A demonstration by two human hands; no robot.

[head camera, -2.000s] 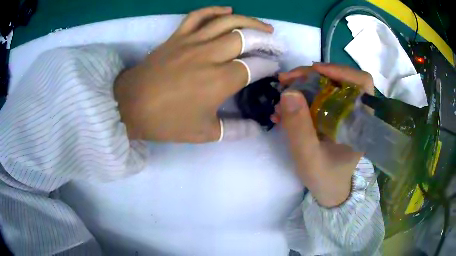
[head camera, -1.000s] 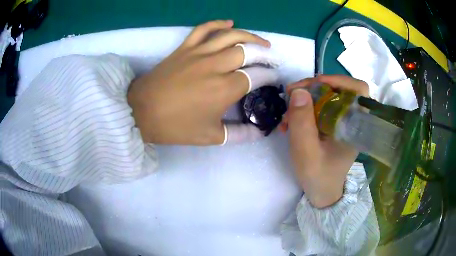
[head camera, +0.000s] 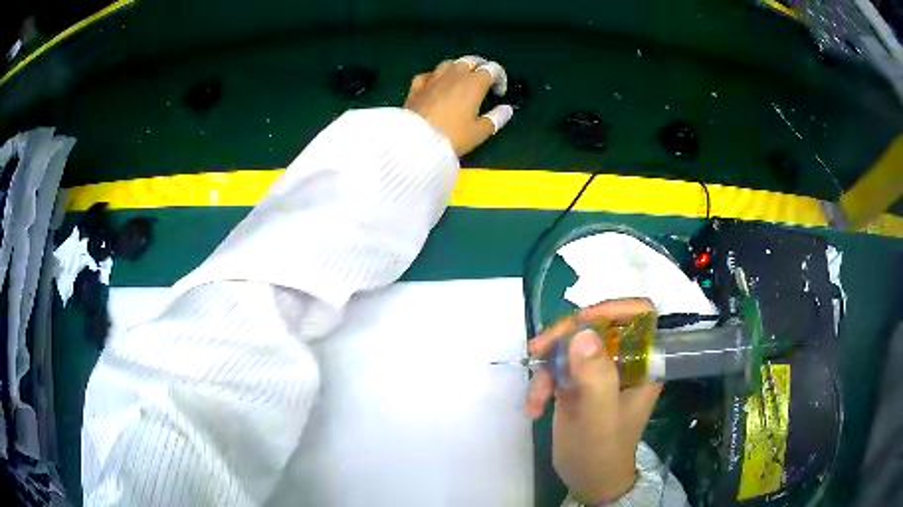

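Observation:
My left hand (head camera: 460, 104) is stretched out over the dark green belt, with white finger cots on several fingers. Its fingertips are around a small black assembly (head camera: 512, 92), which is dark and partly hidden by them. My right hand (head camera: 594, 396) is shut on the dispensing syringe (head camera: 634, 349), a clear barrel with amber fluid. The syringe lies nearly level, its thin needle (head camera: 508, 363) pointing left over the white foam pad (head camera: 426, 396).
More black parts (head camera: 585, 129) stand spaced along the belt, behind a yellow stripe (head camera: 554, 188). The dark dispensing controller (head camera: 777, 267) and a crumpled white wipe (head camera: 634, 272) are at right. Stacked whitish trays (head camera: 30, 277) and loose black parts (head camera: 134, 238) are at far left.
My left hand has moved from the pad up to the belt, and the black assembly has left the pad. The syringe has drawn away from it, and its needle now shows. The view has shifted.

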